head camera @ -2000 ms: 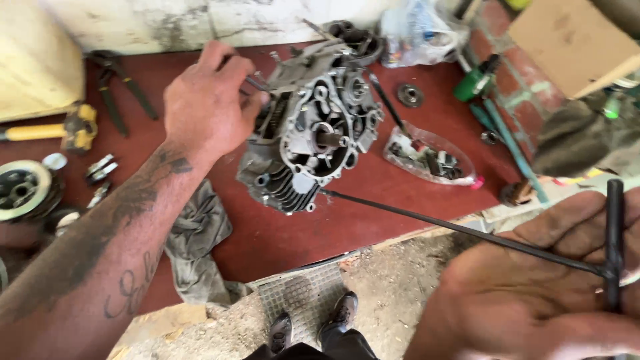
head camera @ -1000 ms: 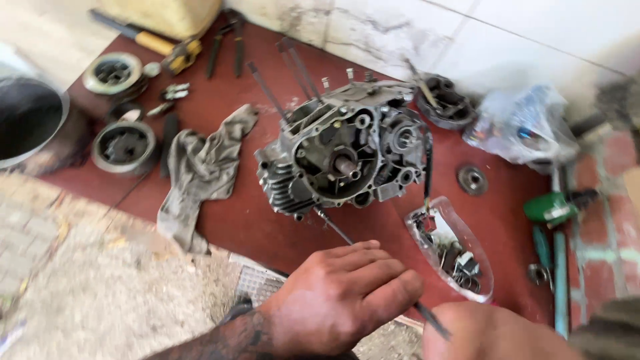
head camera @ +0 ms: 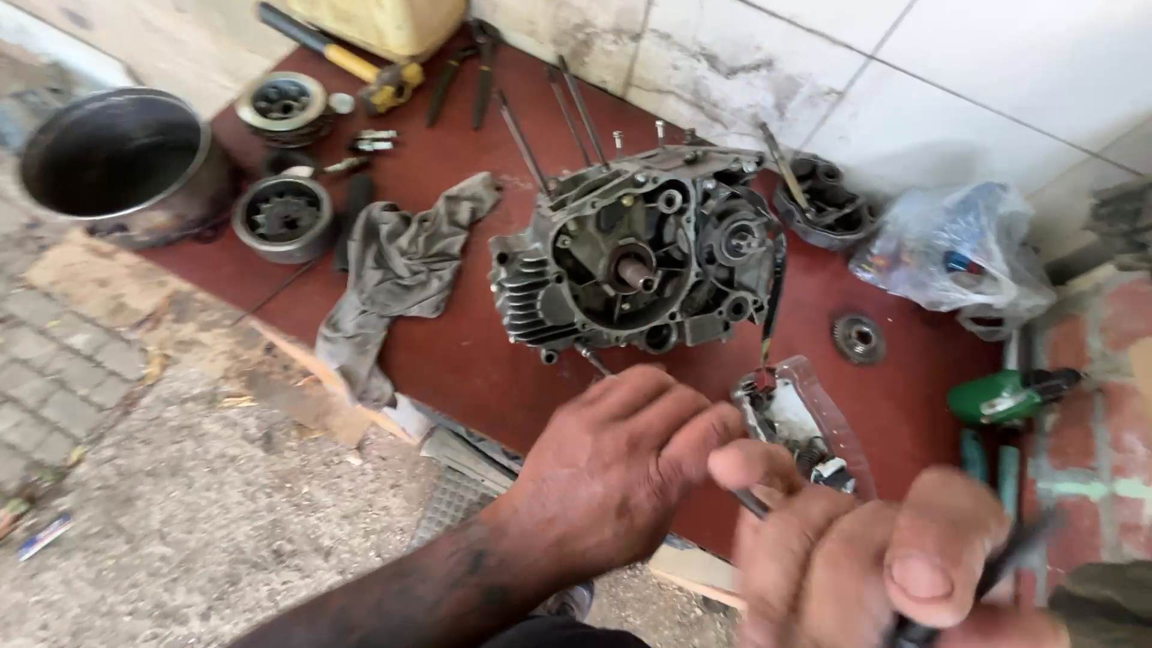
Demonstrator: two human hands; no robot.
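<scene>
An engine crankcase [head camera: 630, 261] with cooling fins and upright studs rests on the red bench, its round side cavity facing up toward me. A long T-handle wrench [head camera: 594, 362] reaches from the lower edge of the crankcase toward me. Around its shaft, close to the crankcase, my left hand [head camera: 630, 459] is closed. My right hand [head camera: 882, 549], blurred in the near right corner, grips the dark T-handle. Between the hands a short piece of the shaft shows. Where the wrench tip meets the casing, a bolt cannot be made out.
Left on the bench are a grey rag [head camera: 405, 261], clutch parts [head camera: 283, 216], a hammer [head camera: 351, 67] and pliers [head camera: 481, 72]; a metal pot [head camera: 121, 162] is beside them. To the right are a plastic tray of small parts [head camera: 832, 418], a gear [head camera: 858, 339] and a plastic bag [head camera: 954, 247].
My left hand, on the crankcase's far side two seconds ago, now holds the wrench shaft. My right hand, open under the handle then, has closed on it. The view has shifted.
</scene>
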